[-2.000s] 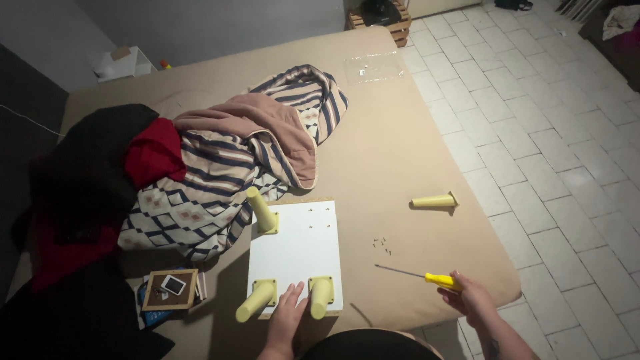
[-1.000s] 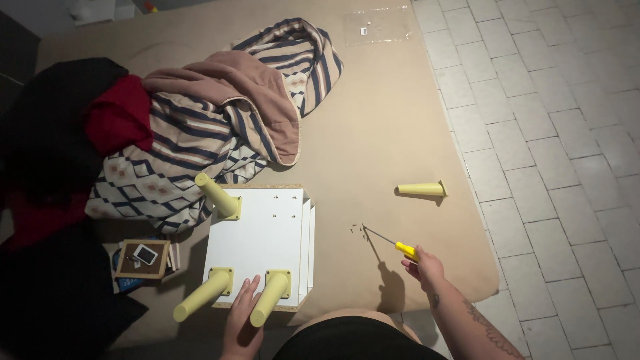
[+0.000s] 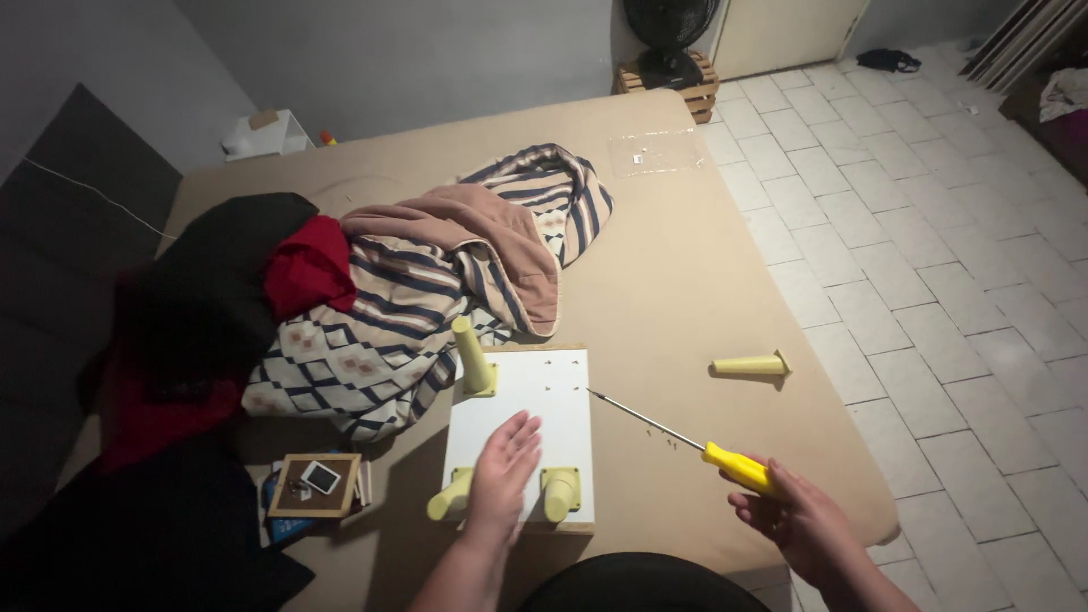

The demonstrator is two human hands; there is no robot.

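A screwdriver (image 3: pixel 739 470) with a yellow handle is in my right hand (image 3: pixel 790 518), its tip pointing up-left near the right edge of a white panel (image 3: pixel 518 425). Three pale yellow tapered legs stand on this panel: one at the upper left (image 3: pixel 476 361), one at the lower right (image 3: pixel 559 495), one at the lower left (image 3: pixel 450 495). Small holes or screws (image 3: pixel 562 376) mark its upper right corner. My left hand (image 3: pixel 510 467) is over the panel's lower part, fingers extended, holding nothing. A loose yellow leg (image 3: pixel 750 365) lies on the bed to the right, and small screws (image 3: pixel 663 439) lie beside the panel.
On the bed (image 3: pixel 680 297) are a patterned blanket (image 3: pixel 408 280), dark and red cloths (image 3: pixel 310 268), a clear plastic bag (image 3: pixel 656 153), and a cork-faced wooden frame (image 3: pixel 314 507) bearing a small white device (image 3: pixel 320 478). A fan (image 3: pixel 671 34) stands on a wooden crate (image 3: pixel 704 93) beyond.
My left hand has lifted from the panel's lower edge to over its surface. The screwdriver tip has moved from the loose screws toward the panel's right edge. The view has shifted.
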